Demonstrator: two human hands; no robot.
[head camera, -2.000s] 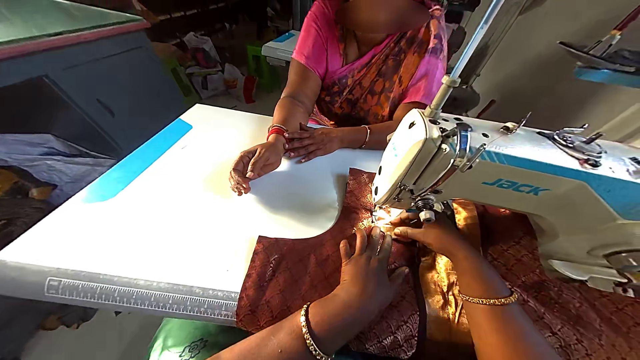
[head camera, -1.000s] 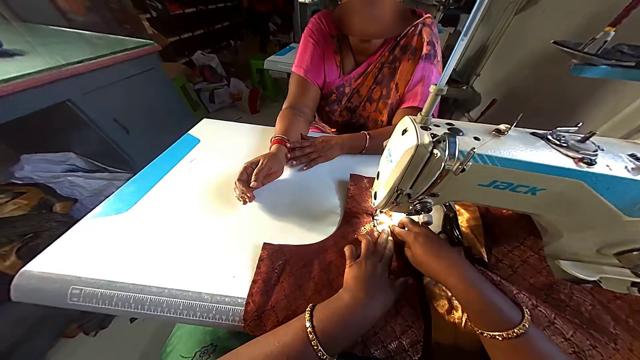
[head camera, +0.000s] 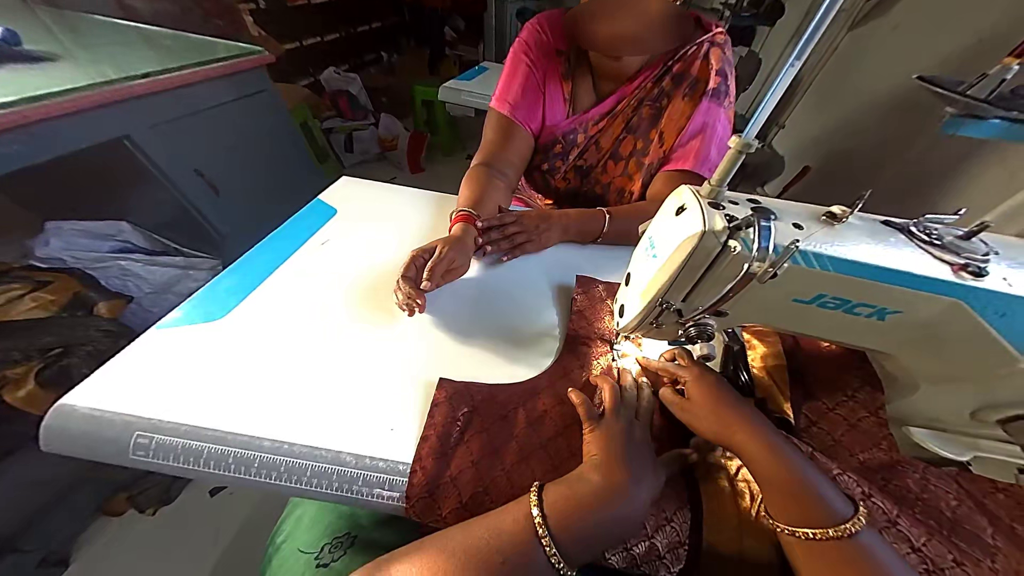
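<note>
A Jack sewing machine (head camera: 800, 280) stands at the right, its lamp lighting the needle area. Maroon brocade fabric (head camera: 496, 432) with a curved cut edge lies under the needle and spreads over the table's front edge. My left hand (head camera: 620, 448) rests flat on this cloth just in front of the presser foot, fingers spread. Beside the needle, my right hand (head camera: 704, 396) has its index finger pointed at the lit cloth; its other fingers are curled, and whether they pinch cloth cannot be seen. Gold fabric (head camera: 724, 488) lies beneath my right forearm.
Across the white sewing table (head camera: 320, 352) a person (head camera: 616, 120) rests both hands on the top. A printed ruler (head camera: 264, 468) runs along the front edge. Left of the table are a grey cabinet (head camera: 200, 152) and heaped cloth (head camera: 56, 328). A thread stand pole (head camera: 788, 80) rises above the machine.
My right hand has shifted slightly at the needle, and its index finger now extends toward the lit cloth. The left hand stays on the fabric. The other person's hands have barely moved.
</note>
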